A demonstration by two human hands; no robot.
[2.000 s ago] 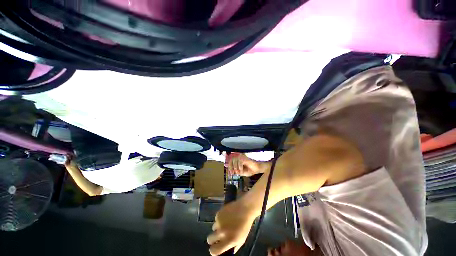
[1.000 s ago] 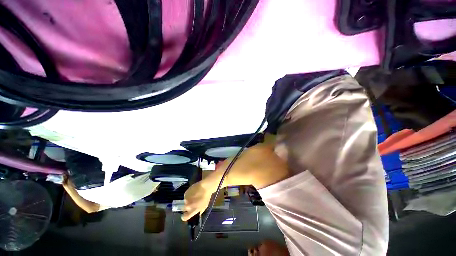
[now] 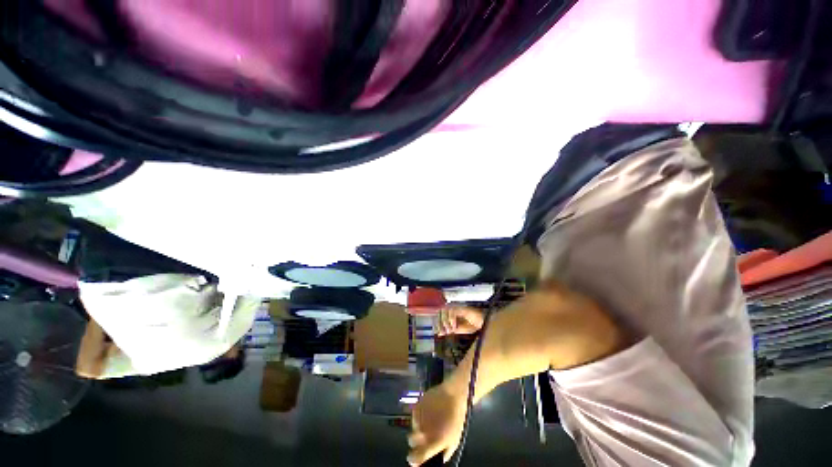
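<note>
Neither of my own hands is in view. The picture is upside down. Large curved black loops (image 3: 274, 150) fill the upper left, close to the camera, on a pink surface (image 3: 629, 68). White sheeting (image 3: 365, 196) lies beside it. Beyond are a black angular framed panel with a pale oval centre (image 3: 438, 270) and two black-rimmed round discs, one with a pale face (image 3: 327, 275), the other mostly edge-on (image 3: 330, 302). A small red item (image 3: 425, 300) is near the panel.
Another person in a beige shirt (image 3: 648, 237) stands at the right; their fist (image 3: 436, 425) is raised with a black cable beside it. A second person in a white shirt (image 3: 169, 324) and a fan (image 3: 27, 365) are left. Cartons (image 3: 381, 337) stand behind. Black frame parts (image 3: 803, 64) are upper right.
The view swung and returned. The beige-shirted person's forearm crossed the panel area, then drew back, showing the red item. The white-shirted person turned and their arm lowered out of clear view.
</note>
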